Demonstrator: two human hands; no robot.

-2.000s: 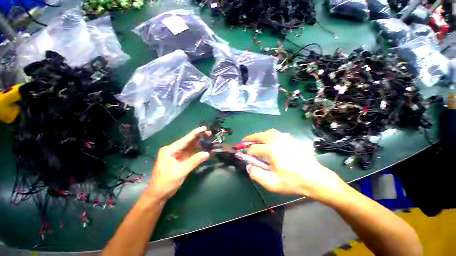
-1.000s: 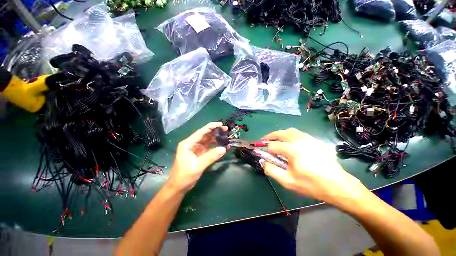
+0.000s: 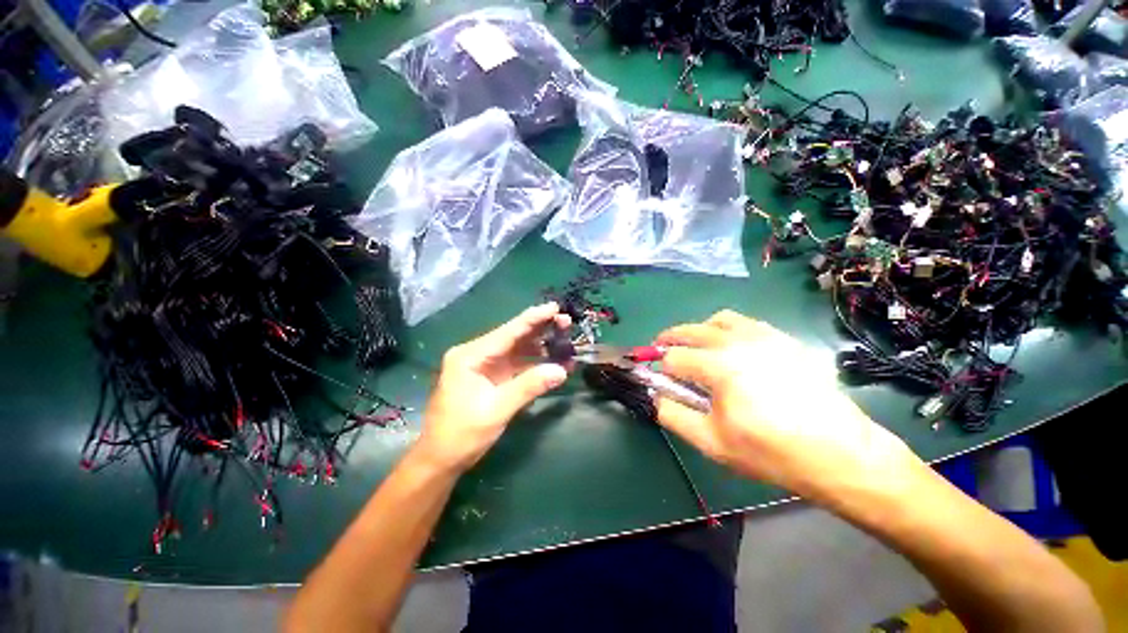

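Observation:
My left hand (image 3: 489, 390) holds a small black housing (image 3: 560, 345) between thumb and fingertips, at the centre near the table's front edge. My right hand (image 3: 730, 390) grips pliers (image 3: 646, 355) with red-and-pale handles. Their jaws point left and meet the housing; whether they grip it cannot be told. A black cable lead (image 3: 625, 386) hangs in a bundle below the jaws, and its thin end reaches the table's edge with a red tip. Small dark and reddish bits (image 3: 594, 309) lie just beyond my fingers.
Clear bags (image 3: 464, 204) of black parts lie beyond my hands. A black cable pile (image 3: 223, 309) is at left, beside a yellow-and-black tool (image 3: 62, 229). A tangled cable pile (image 3: 952, 235) is at right, another (image 3: 730, 25) at the far edge. The green table (image 3: 520, 507) has a curved edge.
The view has shifted, so the scene sits further right than two seconds ago. Over the last second, the hands, housing and pliers have kept nearly the same pose.

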